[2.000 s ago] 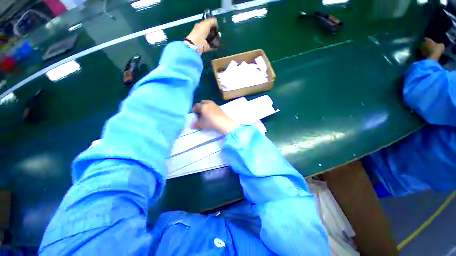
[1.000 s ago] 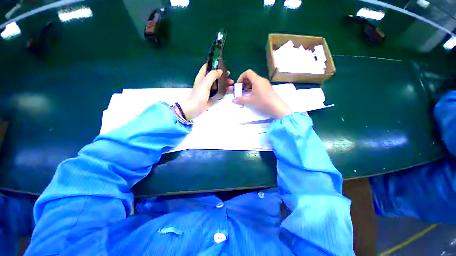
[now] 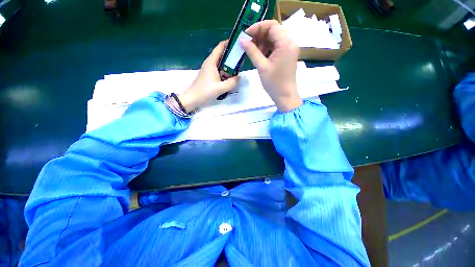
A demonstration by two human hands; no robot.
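My left hand point(image 3: 211, 86) holds the lower end of the long black handheld unit point(image 3: 242, 23), tilted up and away. A green circuit board shows inside it. A white adhesive piece point(image 3: 236, 53) lies along the unit's lower half. My right hand point(image 3: 277, 57) has its thumb and forefinger at the upper end of this piece, pinching it or pressing it; its underside is hidden. Long white strips point(image 3: 130, 88) lie overlapping under both hands.
A brown cardboard box point(image 3: 325, 53) with jumbled white pieces stands just beyond my right hand. Dark units point(image 3: 115, 6) lie farther across the green bench point(image 3: 47, 120), cut by the top edge. Another person's blue sleeve point(image 3: 465, 101) is at the right. A brown carton point(image 3: 371, 208) stands below the bench edge.
My left hand has brought the unit back from the far side, and it now stands higher in view than a second ago. My right hand has moved the white piece onto the unit.
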